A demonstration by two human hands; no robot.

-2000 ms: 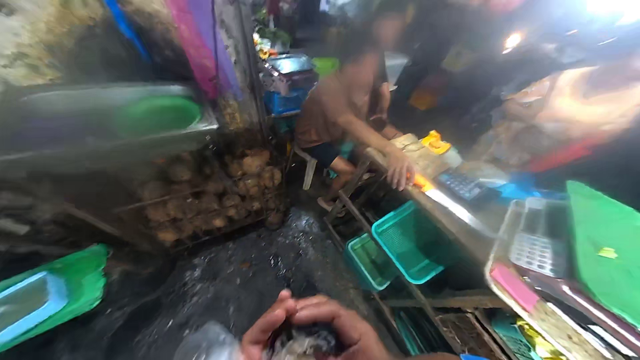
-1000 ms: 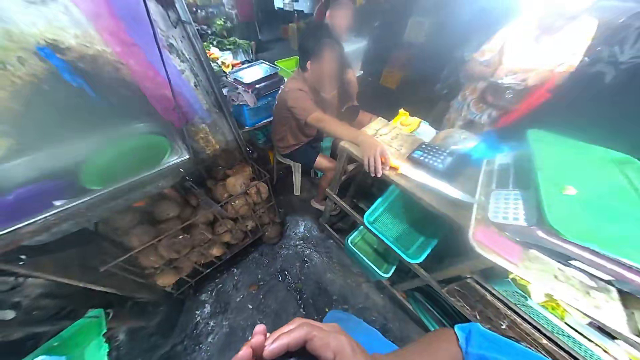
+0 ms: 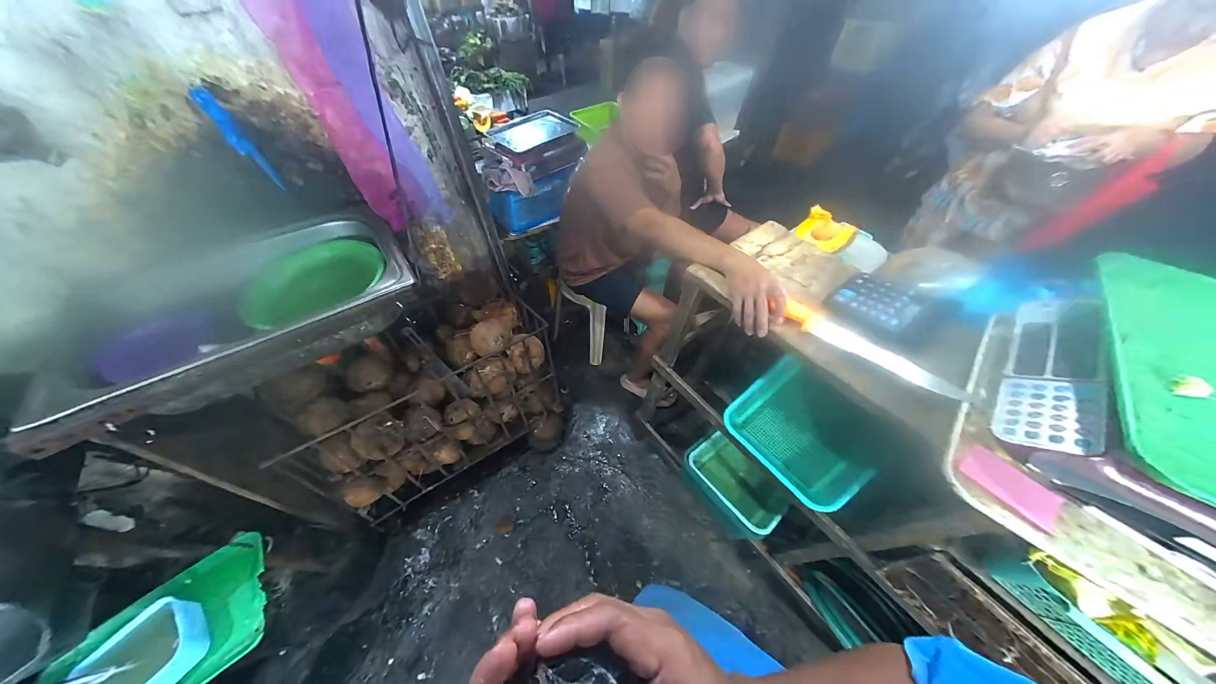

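Note:
My left hand [image 3: 508, 651] and my right hand [image 3: 632, 632] are together at the bottom middle of the view, curled around a dark, shiny object [image 3: 581, 668] that looks like plastic wrap or a bag. The frame's lower edge cuts off most of it. My right hand's fingers lie over its top, and the fingertips of my left hand show beside them. Behind my right hand is a blue surface [image 3: 708, 632], partly hidden. A blue sleeve [image 3: 959, 660] covers my right arm.
Husked coconuts [image 3: 427, 418] fill a metal rack under a steel sink [image 3: 394, 271]. At right, a wooden table holds an orange-handled knife [image 3: 883, 356], a calculator [image 3: 874, 302] and a tray [image 3: 959, 427]; green baskets [image 3: 798, 437] are below. A seated person [image 3: 617, 209] touches the knife. The floor [image 3: 503, 551] looks wet.
The view has shifted. Two seconds ago both hands were around clear or whitish plastic; now the held thing looks dark. The seated person's hand stays by the knife handle.

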